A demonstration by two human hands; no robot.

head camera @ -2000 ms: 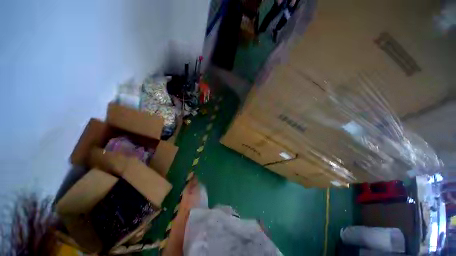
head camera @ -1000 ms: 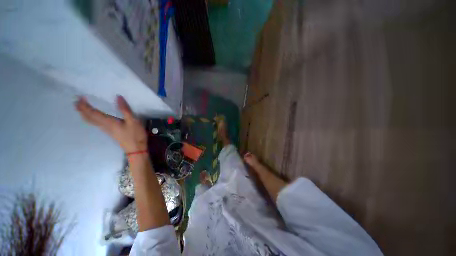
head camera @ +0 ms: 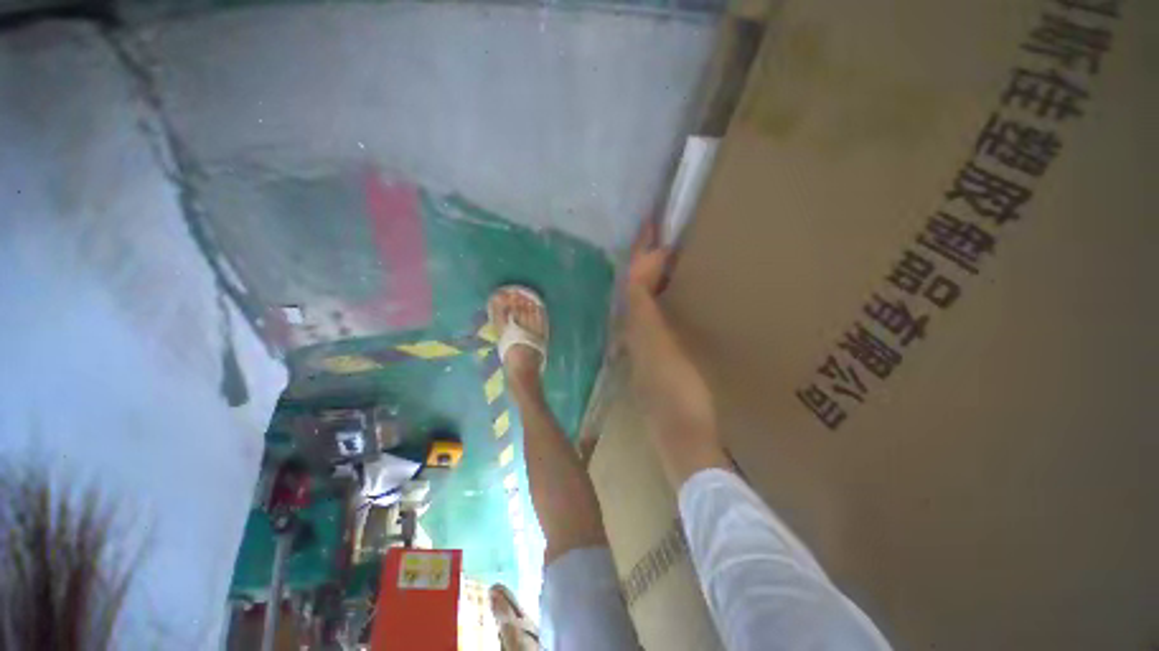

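A tall stack of brown cartons fills the right side. The big upper carton (head camera: 813,280) has dark Chinese print on its face and a white strip at its left edge. My right hand (head camera: 651,265) is at this edge, below the strip. Its fingers are around the edge and partly hidden. The bare forearm and white sleeve run up along the carton face. A lower carton (head camera: 636,509) shows beneath the arm. My left hand is out of the picture.
A white wall (head camera: 127,293) is on the left. An orange-red box (head camera: 417,598) and blurred small equipment stand at the lower left. Yellow-black tape (head camera: 430,350) crosses the green floor around my sandalled foot. A grey floor area (head camera: 458,102) lies ahead.
My left hand, seen open near the wall one second ago, has left the picture. My right hand is now higher in view at the carton's edge. The view has moved forward along the stack.
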